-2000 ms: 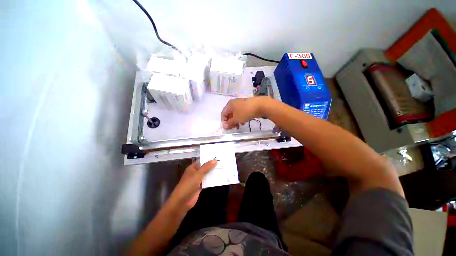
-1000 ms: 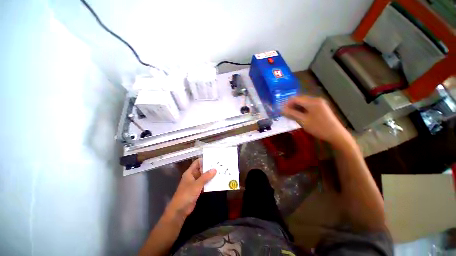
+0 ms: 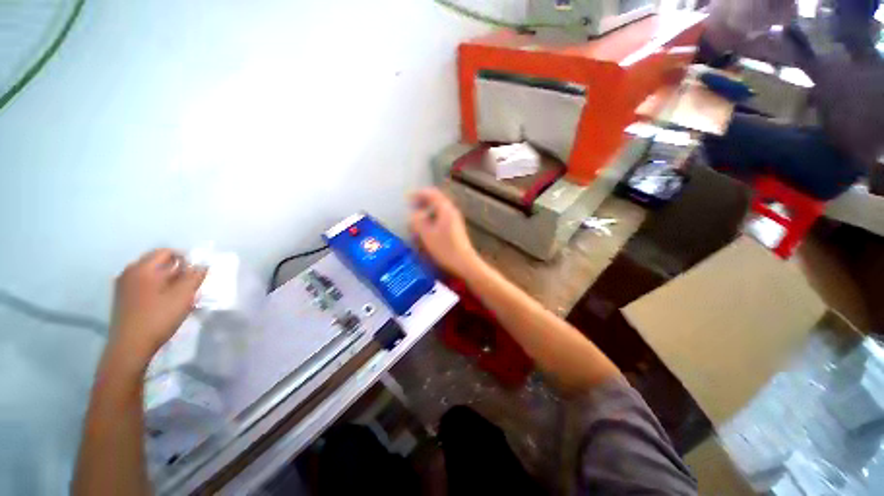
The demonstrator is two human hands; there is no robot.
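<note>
My left hand [image 3: 150,302] is over the left part of the white sealer table [image 3: 281,334], its fingers on a white product box [image 3: 219,279] in clear film, beside the blurred stack of white boxes [image 3: 184,402]. My right hand [image 3: 438,229] is raised past the blue power box [image 3: 380,262], fingers partly curled; I see nothing in it. The silvery sealing bar [image 3: 291,380] lies along the table's front, above the brown sealing strip [image 3: 300,412].
An orange-framed shrink wrap machine [image 3: 611,92] stands beyond, with a white box [image 3: 514,160] on its belt. A red stool [image 3: 489,334] is under my right arm. An open carton [image 3: 737,325] with film-wrapped boxes is at right. A person [image 3: 843,87] sits at the upper right.
The view has swung right. My left hand has moved with the white box from the table's front edge to the stack. My right hand is now raised beyond the power box.
</note>
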